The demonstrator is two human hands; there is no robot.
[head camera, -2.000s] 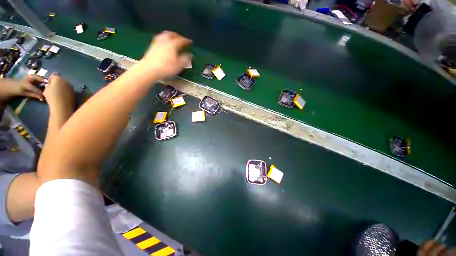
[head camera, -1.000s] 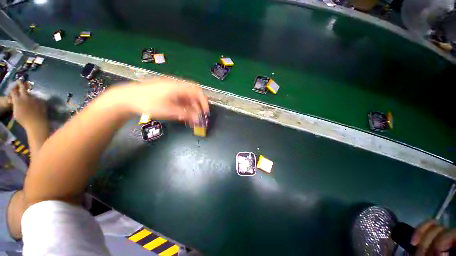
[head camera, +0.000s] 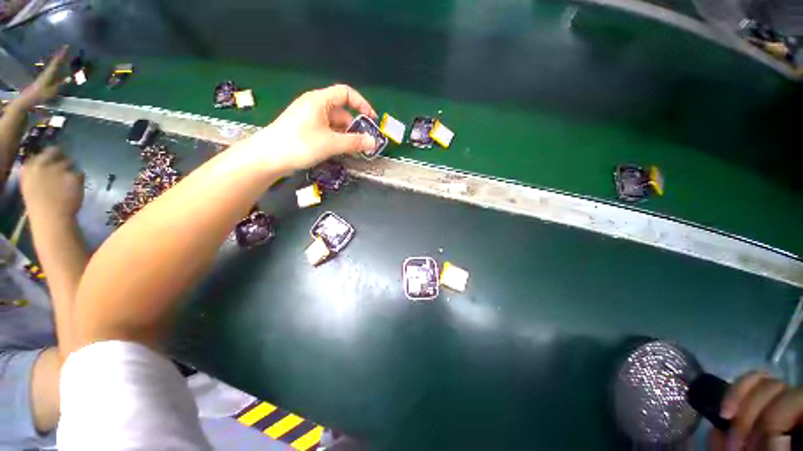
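My left hand (head camera: 321,130) is over the metal rail and grips a smartwatch housing (head camera: 367,136) between thumb and fingers. A battery (head camera: 393,129) with a yellow edge hangs beside that housing. On the near green bench lie more open housings with batteries, one at the middle (head camera: 421,278) and one up and left of it (head camera: 333,232). My right hand (head camera: 764,407), cut off by the lower right edge, holds a black electric screwdriver (head camera: 707,398). Its tip end is beside the round dotted screw dish (head camera: 656,388).
A pale metal rail (head camera: 528,201) crosses the view. Beyond it, a green strip holds several housings, one at far right (head camera: 632,181). A heap of small parts (head camera: 150,185) lies at left. Another worker's hands (head camera: 53,182) are at far left. Striped tape (head camera: 282,425) marks the floor.
My left hand set a housing and battery down on the near bench, then moved up to the rail and took hold of another. The view has shifted right. More of my right hand shows.
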